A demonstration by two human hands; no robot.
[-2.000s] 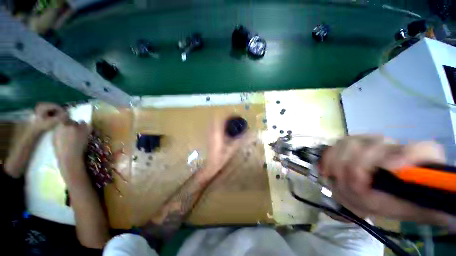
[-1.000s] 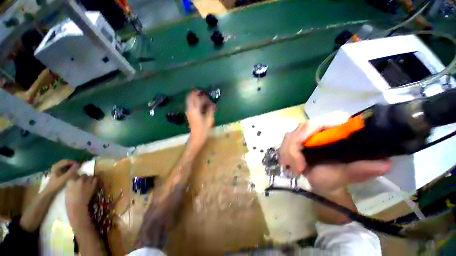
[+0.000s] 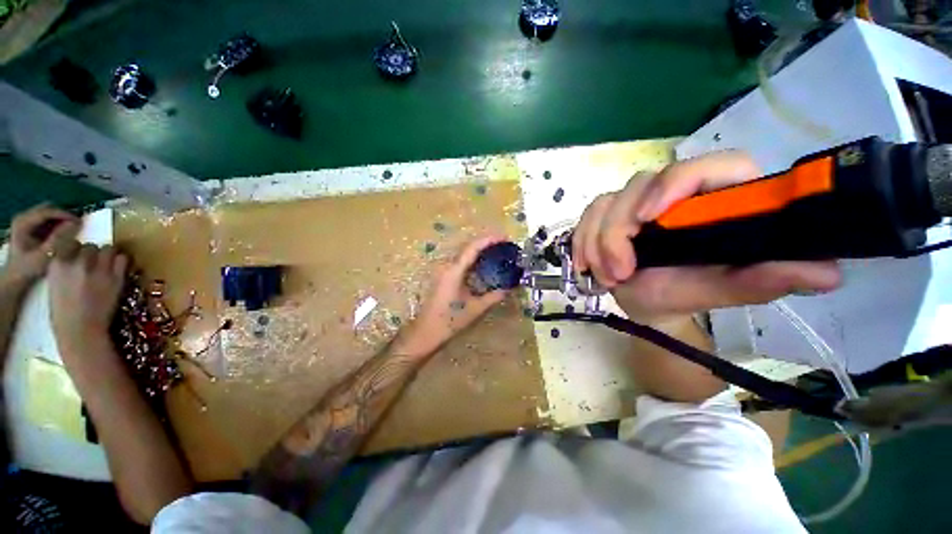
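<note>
My left hand point(image 3: 459, 297) holds a round black housing point(image 3: 496, 267) low over the right part of the cardboard. My right hand point(image 3: 637, 245) grips the electric screwdriver point(image 3: 762, 209), black with an orange stripe, held lying nearly level. Its silver nose point(image 3: 558, 276) points left at the housing, right beside it; whether they touch cannot be told. A black cable point(image 3: 679, 355) runs from near the nose to the lower right.
Brown cardboard point(image 3: 303, 386) bears a dark blocky part point(image 3: 252, 285), a white scrap point(image 3: 364, 311) and dark dots. A neighbour's arms point(image 3: 94, 344) and red-black wires point(image 3: 151, 339) are at left. Several units lie on the green belt point(image 3: 344, 115). A white box point(image 3: 825, 115) stands right.
My left hand has come back from the belt to the bench and now holds a black housing. The screwdriver's nose is now beside that housing. The camera view has shifted.
</note>
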